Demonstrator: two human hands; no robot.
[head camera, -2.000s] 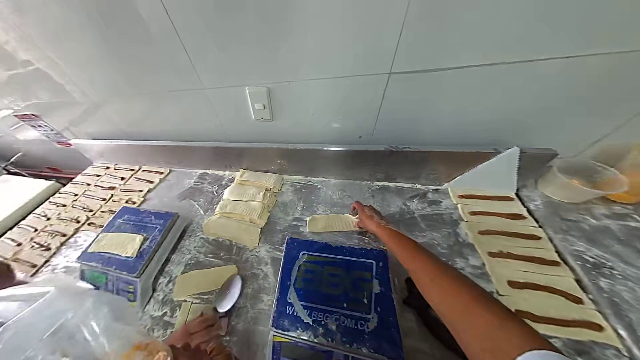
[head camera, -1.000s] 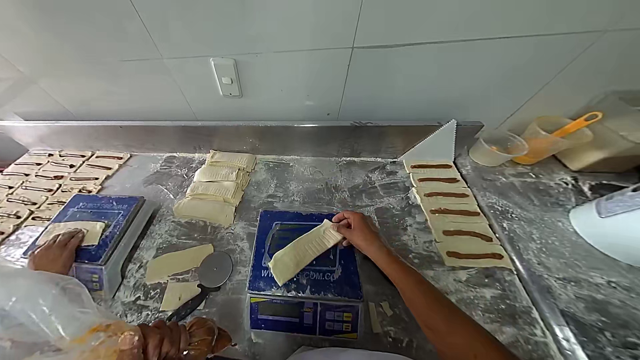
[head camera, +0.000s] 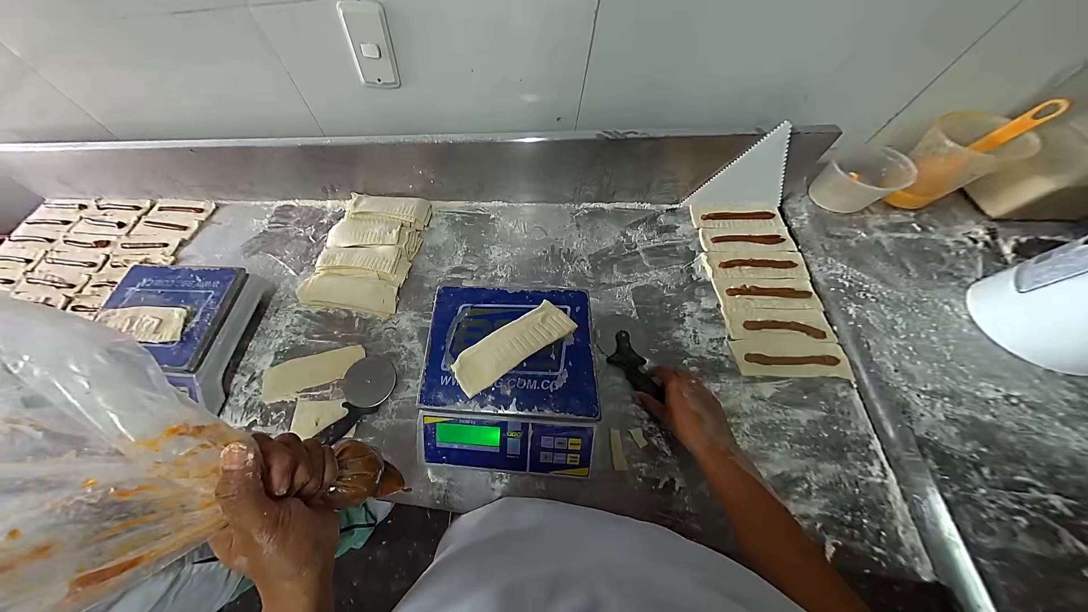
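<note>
My left hand (head camera: 276, 510) grips the neck of a clear piping bag (head camera: 93, 459) with brown filling bulging at its tip. At the right, my right hand (head camera: 688, 408) has its fingers round the handle end of a black-handled pizza cutter (head camera: 631, 361), flat on the floured worktop. Between my hands, a folded, slit dough piece (head camera: 514, 347) lies slanted on a blue digital scale (head camera: 435, 395), its display lit green. Dough strips with brown filling (head camera: 761, 291) run down the right. Folded dough pieces (head camera: 361, 259) overlap behind, to the left. A second pizza cutter (head camera: 369, 382) touches flat dough (head camera: 310, 374).
Another scale (head camera: 212, 297) with a dough piece stands left, beside rows of filled dough (head camera: 72, 255). A serrated triangular scraper (head camera: 748, 170) leans at the back. Plastic cups (head camera: 858, 178), an orange-handled utensil (head camera: 1020, 123) and a white container (head camera: 1037, 310) are at the right.
My right hand has let go of the dough piece on the scale and moved right to the cutter. A co-worker's hand has left the left scale. The piping bag is now higher in view.
</note>
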